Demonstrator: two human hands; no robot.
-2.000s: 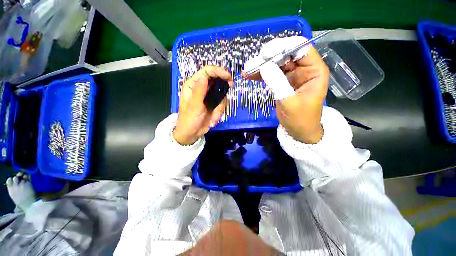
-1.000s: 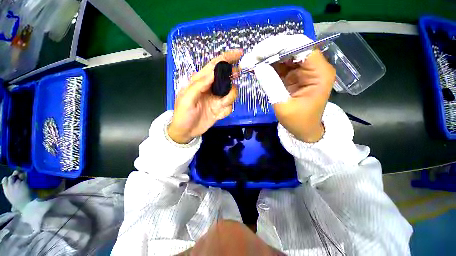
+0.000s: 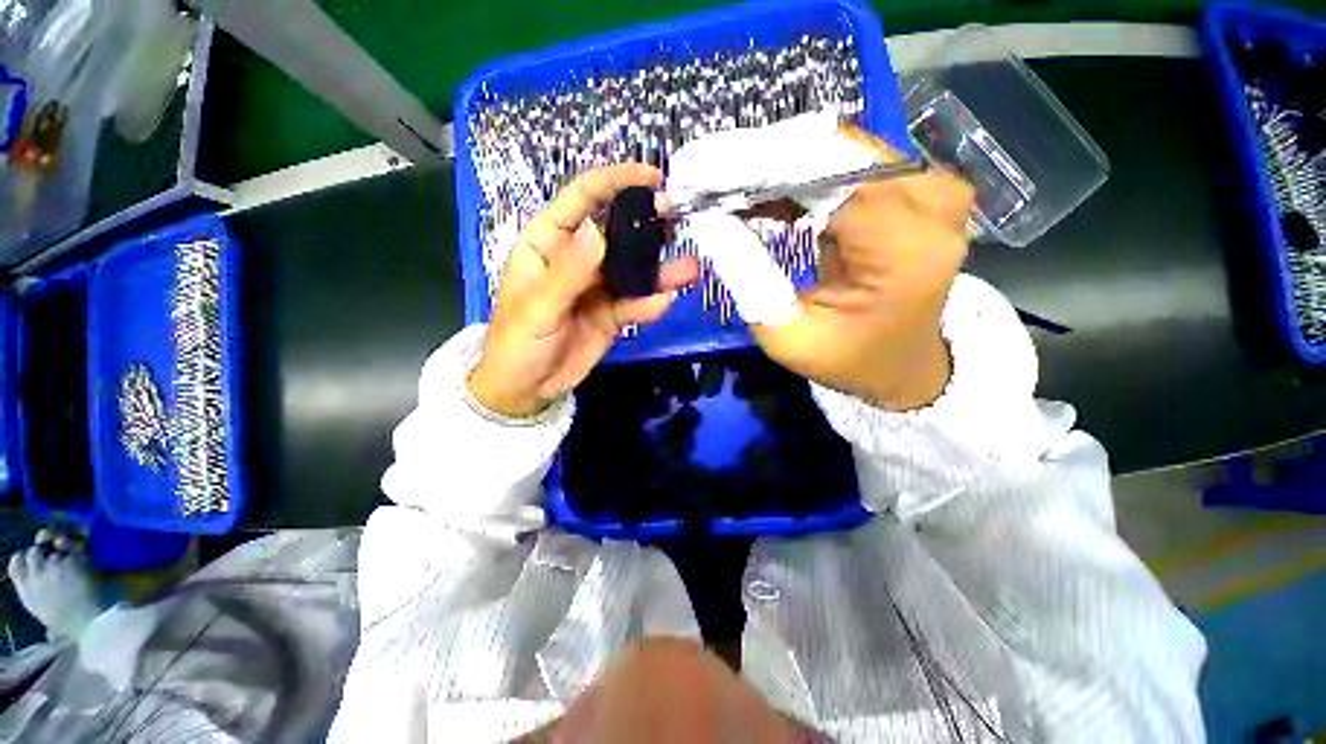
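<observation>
My left hand (image 3: pixel 560 291) holds a black part (image 3: pixel 633 244) upright between thumb and fingers, with a tiny bright spot on its face. My right hand (image 3: pixel 873 276), with white coverings on some fingers, holds a thin grey metal rod or tool (image 3: pixel 814 185). Its left end meets or nearly meets the black part; contact is hard to tell. Both hands are above the blue rod tray (image 3: pixel 473 189), filled with silvery rods. The blue black-parts tray (image 3: pixel 698 523) lies nearer my lap, with a dark jumble inside.
A clear plastic box (image 3: pixel 1069 160) lies right of the rod tray, with a dark strip (image 3: pixel 1043 321) below it. More blue trays stand at far left (image 3: pixel 131 509) and far right (image 3: pixel 1236 87). A neighbouring person's hand (image 3: pixel 55 581) shows at lower left. A green surface (image 3: pixel 611 18) lies beyond.
The black part has turned upright in my left hand. My right hand has brought the metal piece's end to it and tilted the piece flatter. The whole view has shifted slightly.
</observation>
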